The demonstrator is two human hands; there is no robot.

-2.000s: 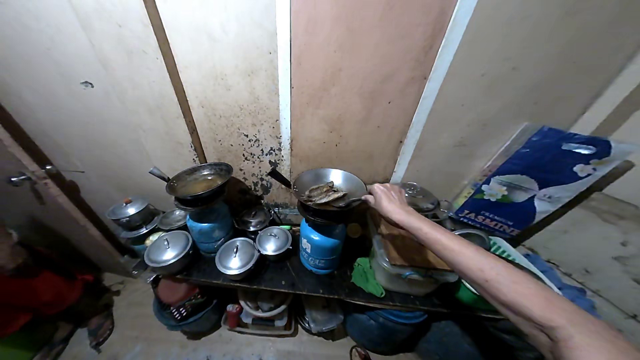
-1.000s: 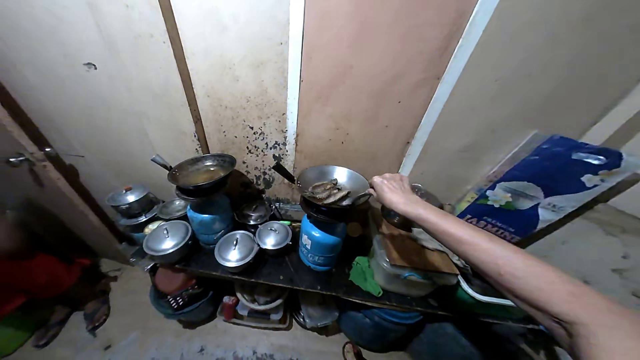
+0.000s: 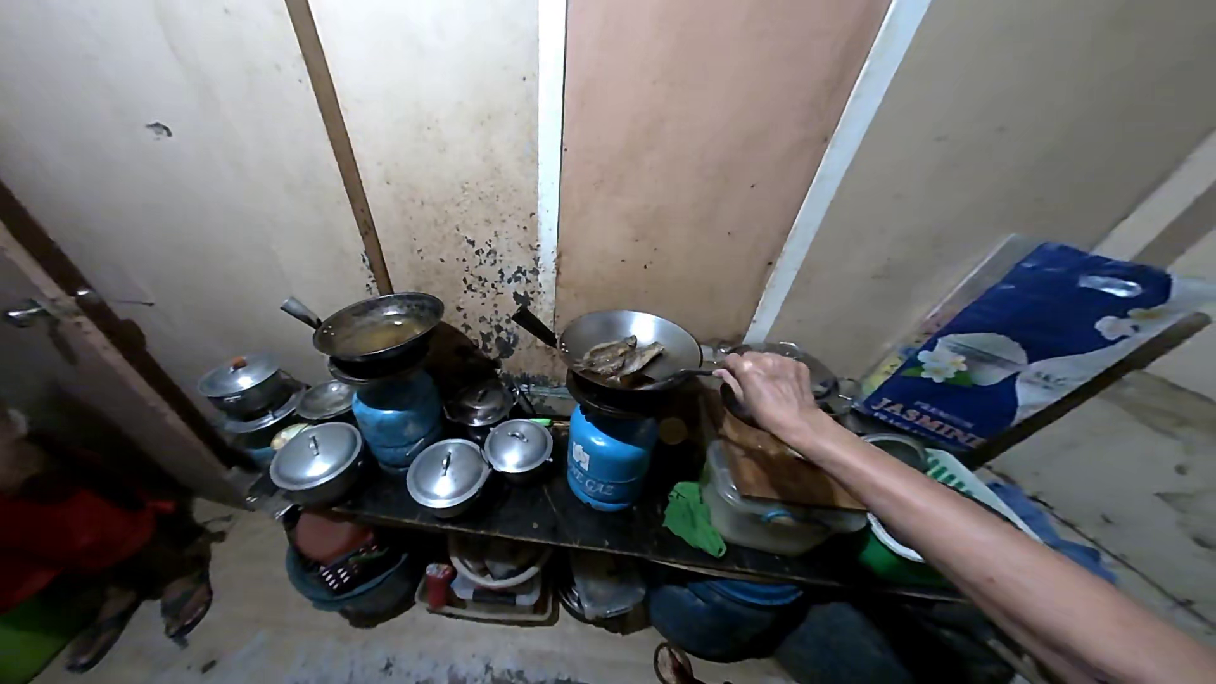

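Observation:
My right hand, reaching in from the lower right, is closed around the handle of a dark metal cooking utensil. The utensil's far end lies in a metal wok beside pieces of fried fish. This wok sits on a burner on top of a blue gas cylinder, its black handle pointing up and left. Farther left, a frying pan with yellowish oil rests on a second blue gas cylinder. My left hand is out of the picture.
Several lidded metal pots stand along the dark bench. A wooden board covers a plastic container beside a green cloth. Tubs and basins fill the space below. A person in red is at the far left.
The fish pieces look more bunched together and lie differently in the wok. My right hand stays at the wok's right side, with the utensil's shaft now showing over the rim.

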